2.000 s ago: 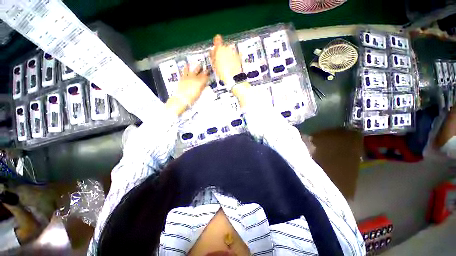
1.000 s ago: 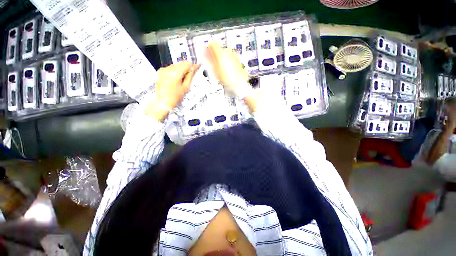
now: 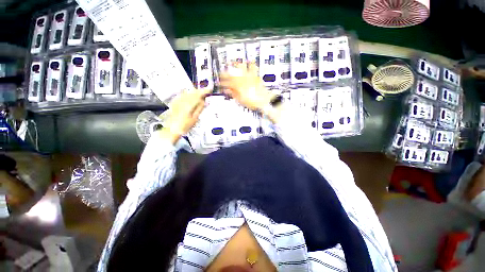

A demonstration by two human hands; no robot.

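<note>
A clear blister tray (image 3: pixel 357 101) with two rows of small flat white devices lies in front of me. My right hand (image 3: pixel 244 87) lies over its left part, fingers spread on a device in the upper row; whether it grips anything is hidden. My left hand (image 3: pixel 186 110) is at the tray's left edge, its fingertips close together by the leftmost upper device (image 3: pixel 203 66); I cannot tell if they hold a label. A long printed label strip (image 3: pixel 139 45) runs from the top left down to my left hand.
Stacked filled trays (image 3: pixel 66 105) lie at the left, and more (image 3: pixel 432 114) at the right. A cream fan (image 3: pixel 392 79) lies right of my tray; a pink fan (image 3: pixel 396 11) is at the far edge. Crumpled clear plastic (image 3: pixel 88 183) is below left. A clear round object (image 3: pixel 148 126) sits beside my left wrist.
The view has shifted, so the bench things appear further right. My left hand has moved from over the tray to its left edge by the strip. My right hand's fingers now spread lower over the devices.
</note>
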